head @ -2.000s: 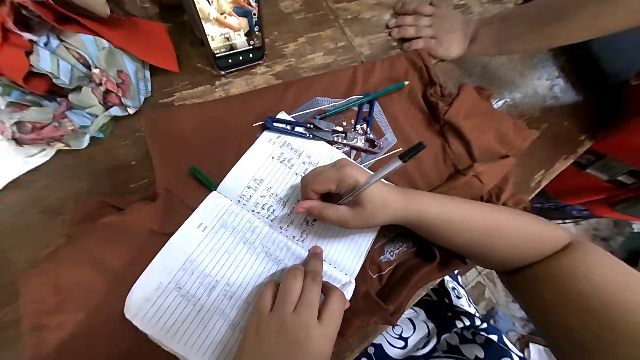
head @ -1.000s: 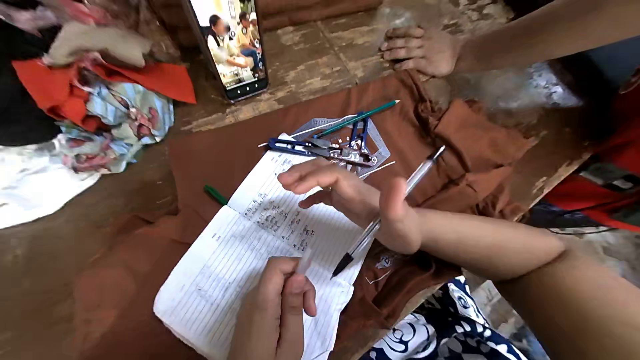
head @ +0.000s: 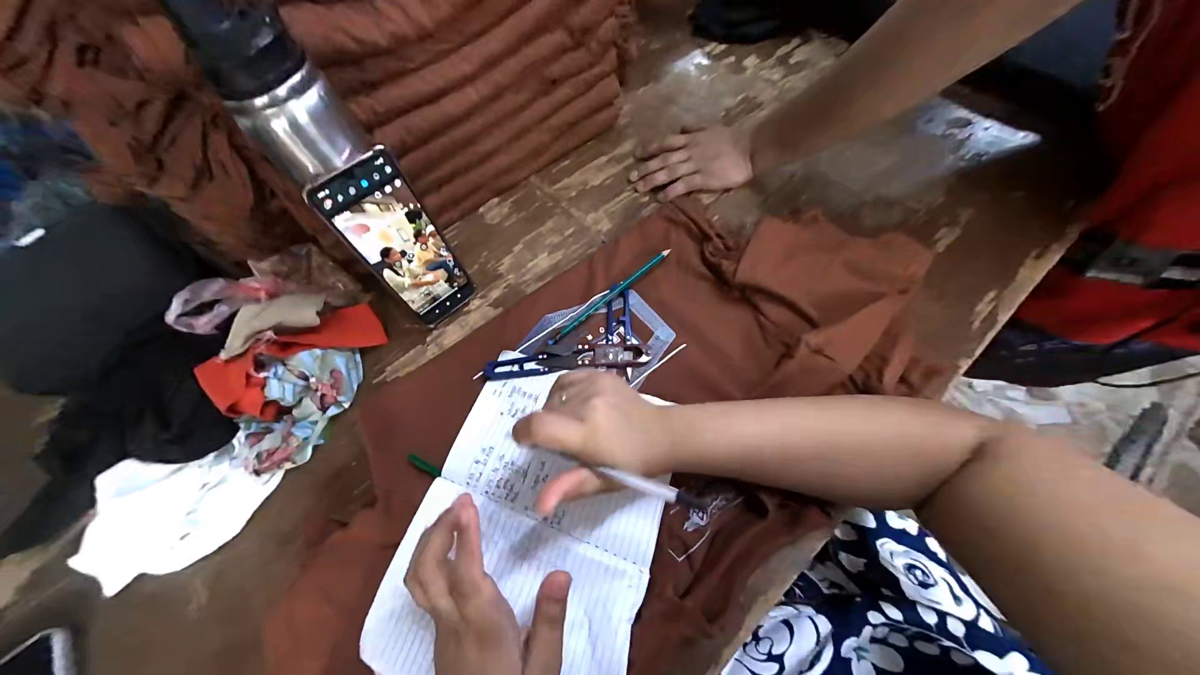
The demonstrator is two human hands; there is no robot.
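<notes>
An open ruled notebook (head: 586,525) with handwriting lies on brown cloth (head: 731,319). Over its written page, my right hand (head: 605,427) holds a blurred pen (head: 642,483), whose dark end points right. My left hand (head: 492,595) hovers over the lower page, fingers apart and holding nothing. Beyond the notebook's top edge lie a blue-handled thread snipper (head: 525,366), a metal compass-like tool (head: 614,352), a clear plastic set square (head: 656,323) and a green pencil (head: 614,295). A green pen end (head: 424,465) sticks out at the notebook's left side.
A phone (head: 394,234) with a lit screen leans on a steel bottle (head: 300,122). Fabric scraps (head: 300,375) and white cloth (head: 169,516) lie left. Another person's hand (head: 694,164) rests on the worn wooden table (head: 525,220). Folded brown cloth (head: 469,94) lies behind.
My left hand has lifted from the page it touched two seconds ago, and its fingers have spread. My right hand has shifted from its writing pose, with the pen still in it. The view has swung.
</notes>
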